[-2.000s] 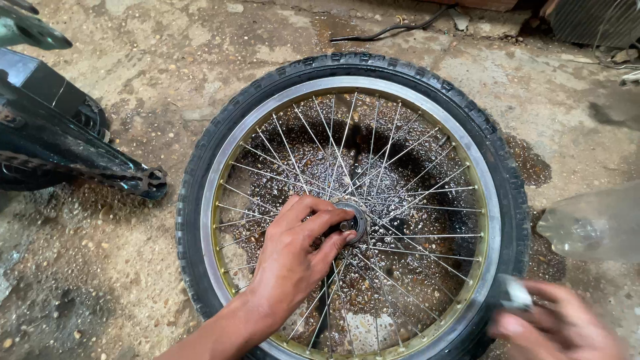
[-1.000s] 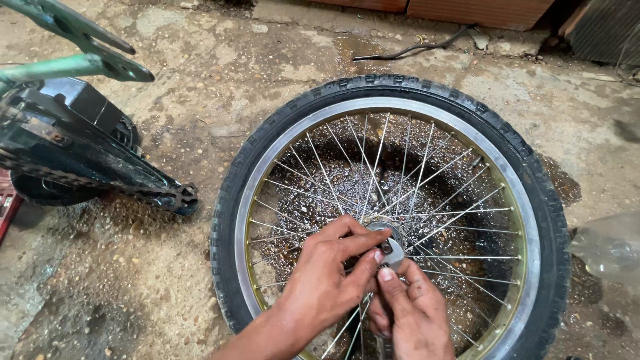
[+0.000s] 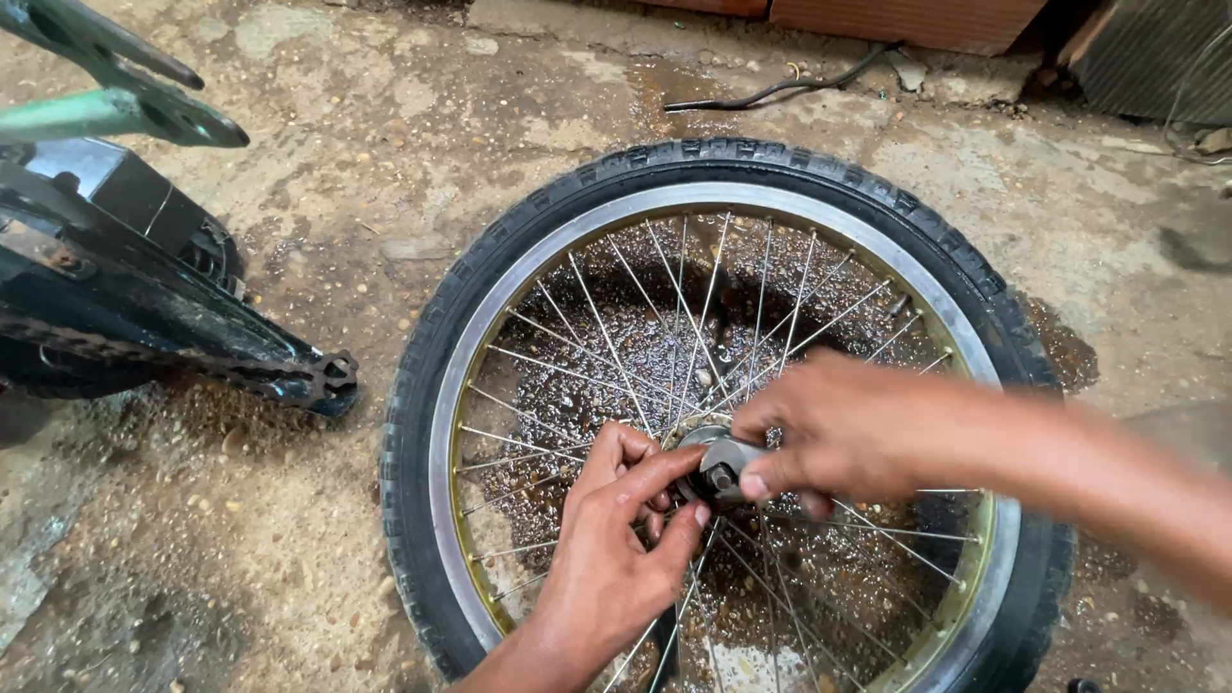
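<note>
A bicycle wheel (image 3: 460, 289) with a knobby black tyre and a metal rim lies flat on the ground. At its hub (image 3: 695, 435) a grey metal wrench (image 3: 733, 456) sits around the axle end (image 3: 719, 475). My right hand (image 3: 828, 433), slightly blurred, reaches in from the right and grips the wrench, whose handle is mostly hidden by the fingers. My left hand (image 3: 626, 539) comes from below, its index finger touching the wrench head and its thumb beside the hub. Whether the left fingers also grip a hub part cannot be told. Thin spokes (image 3: 606, 332) run out to the rim.
To the left are a green bicycle frame part (image 3: 87, 115) and a dark frame arm with a chain (image 3: 289, 371) around its end. A black cable or rod (image 3: 770, 93) lies behind the wheel, near bricks (image 3: 905, 21). The concrete floor (image 3: 318, 539) is wet in places.
Two seconds ago my right hand was beyond the tyre's right side with a greyish object; it then came to the hub. Since one second ago, its forearm has swung round to the right side.
</note>
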